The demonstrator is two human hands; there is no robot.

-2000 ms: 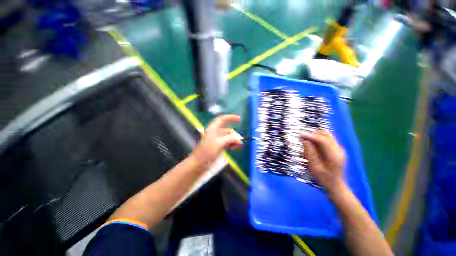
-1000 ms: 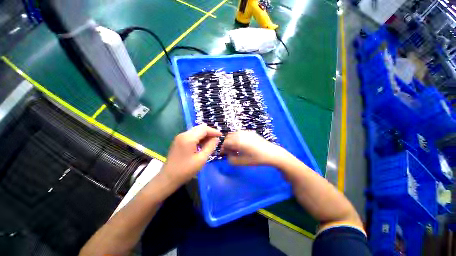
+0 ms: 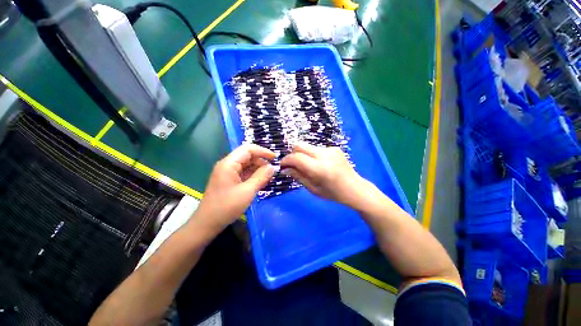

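A shallow blue tray [image 3: 306, 239] holds small sleeved leads [image 3: 267, 114], black in the middle with silver-white ends, massed in striped rows. My left hand [image 3: 232, 181] is over the tray's left rim, thumb and forefinger pinched at the near end of the rows. My right hand [image 3: 322, 172] is over the tray, its fingertips pinched just beside the left ones. A tiny pale-ended lead shows between the two sets of fingertips; its exact hold is partly hidden by the fingers.
A black mesh conveyor belt [image 3: 70, 223] with a few small parts is at left. A grey-white post [image 3: 130, 63] and black cable [image 3: 185, 19] stand beyond. A whitish packet [image 3: 323, 24] lies behind the tray on the green surface [image 3: 395, 114]. Blue bins [image 3: 494, 210] are stacked at right.
My left hand has come from beside the belt to over the tray. My right hand has moved from the rows' right side to meet it. In the last second both stay close together.
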